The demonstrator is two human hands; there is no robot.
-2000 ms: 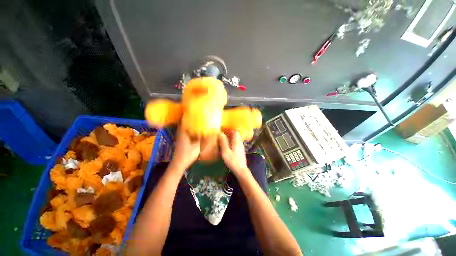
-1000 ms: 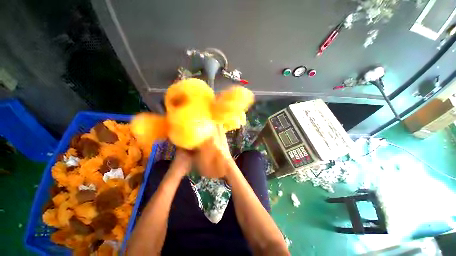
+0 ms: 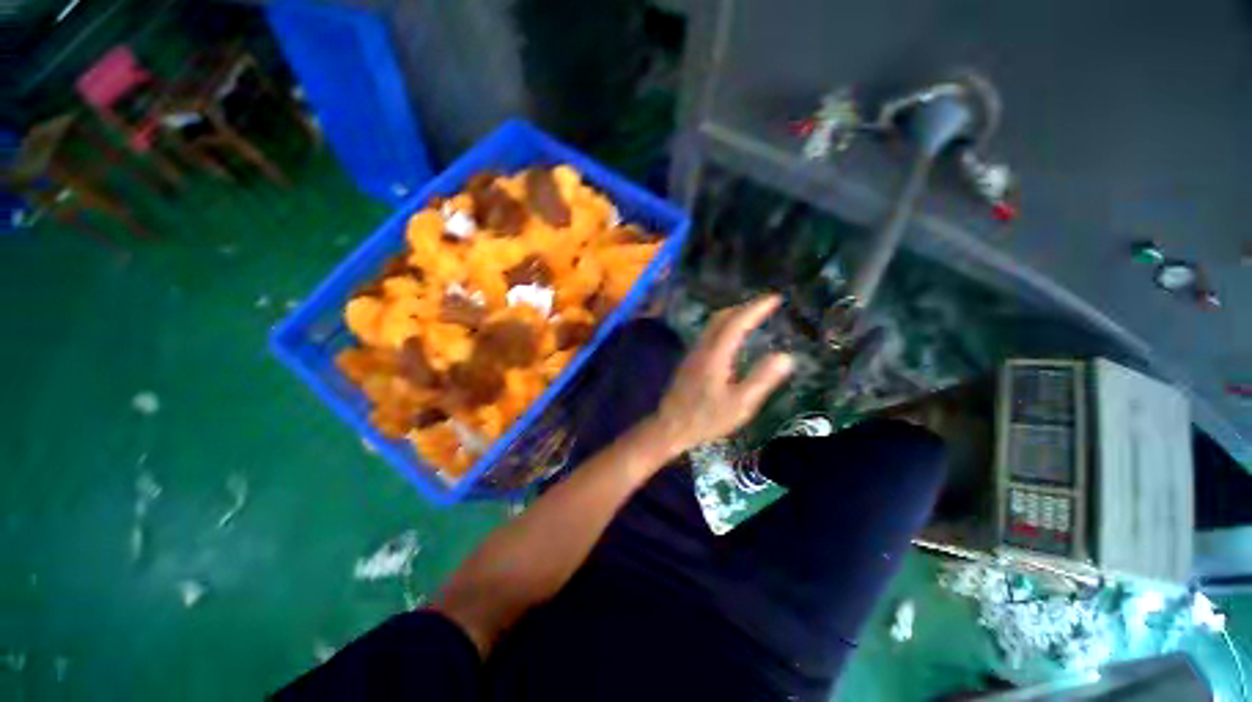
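Note:
My left hand (image 3: 721,384) is over my lap, empty, with thumb and fingers apart. It is left of the grey filling nozzle (image 3: 895,226), not touching it. The nozzle is bare, its open end pointing down towards my lap. My right hand is not in view. The stuffed orange toy is not in view either. Orange and brown plush skins (image 3: 453,309) with white flaps are heaped in a blue plastic crate (image 3: 310,370) to my left.
The dark grey machine panel (image 3: 1098,124) fills the upper right. A weighing scale (image 3: 1140,473) is at the right. White fluff (image 3: 1037,617) lies below it and between my legs. A blue panel (image 3: 360,103) and a pink chair (image 3: 117,82) are at the upper left.
The view has swung left. The stuffed toy, held in my hands before, has gone out of sight with my right hand. My left hand has let go of it and is open.

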